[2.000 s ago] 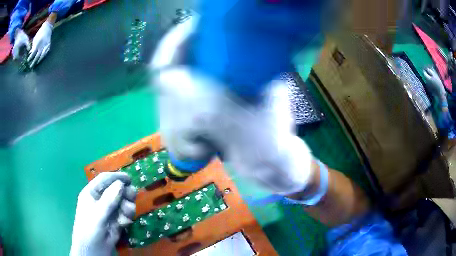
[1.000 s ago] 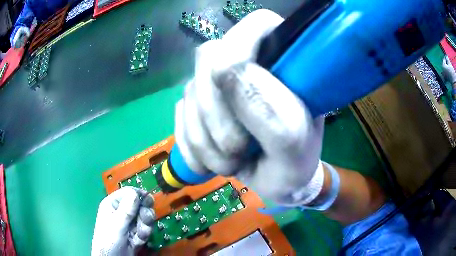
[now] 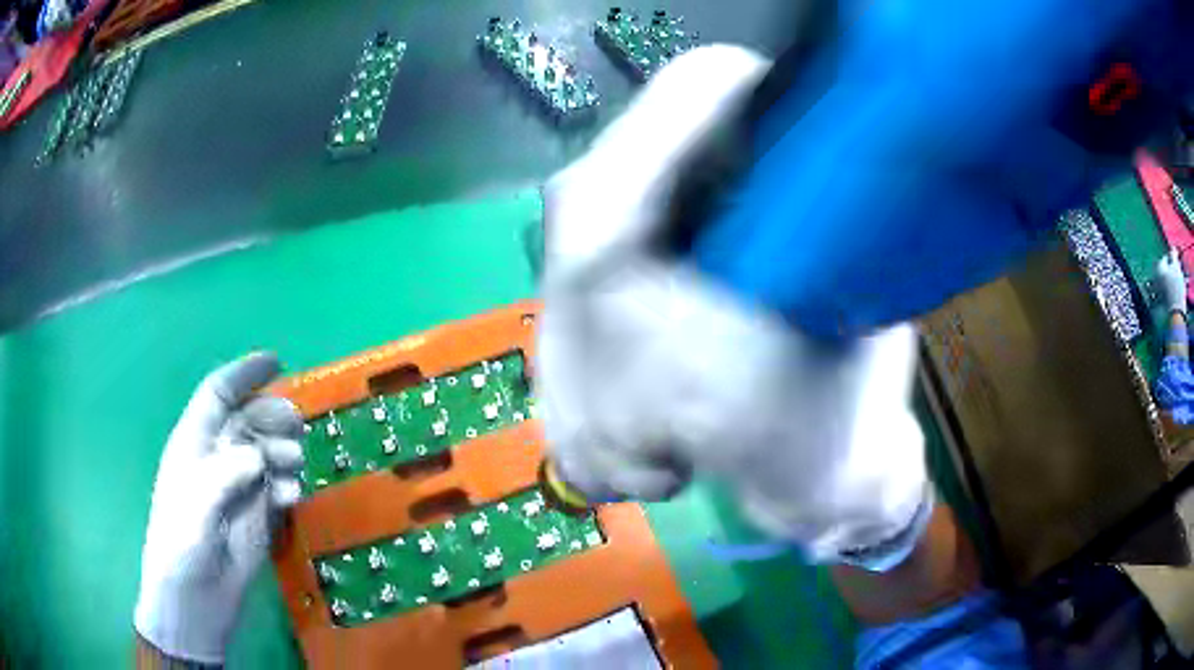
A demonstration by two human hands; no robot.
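My right hand (image 3: 733, 380), in a white glove and blurred, grips the blue electric screwdriver (image 3: 917, 157). The tool's yellow nose is partly hidden by the hand, over the right end of the lower green circuit board (image 3: 458, 556). Another green circuit board (image 3: 413, 419) sits in the slot above it. Both lie in the orange-brown fixture (image 3: 393, 504), with a pale plate (image 3: 583, 644) in its lowest visible slot. My left hand (image 3: 223, 504), gloved, is at the fixture's left edge with fingers curled; whether it holds a screw cannot be seen.
Loose circuit boards (image 3: 369, 94) lie on the dark green conveyor belt (image 3: 236, 157) beyond the fixture. A cardboard carton (image 3: 1048, 406) stands at the right. At the far right are a neighbour's tray (image 3: 1103, 275) and a person's gloved hand (image 3: 1172, 282). A red mat (image 3: 46, 59) shows at upper left.
The screwdriver nose has moved from the upper board's middle to the lower board's right end. My left hand has shifted left and up, off the upper board.
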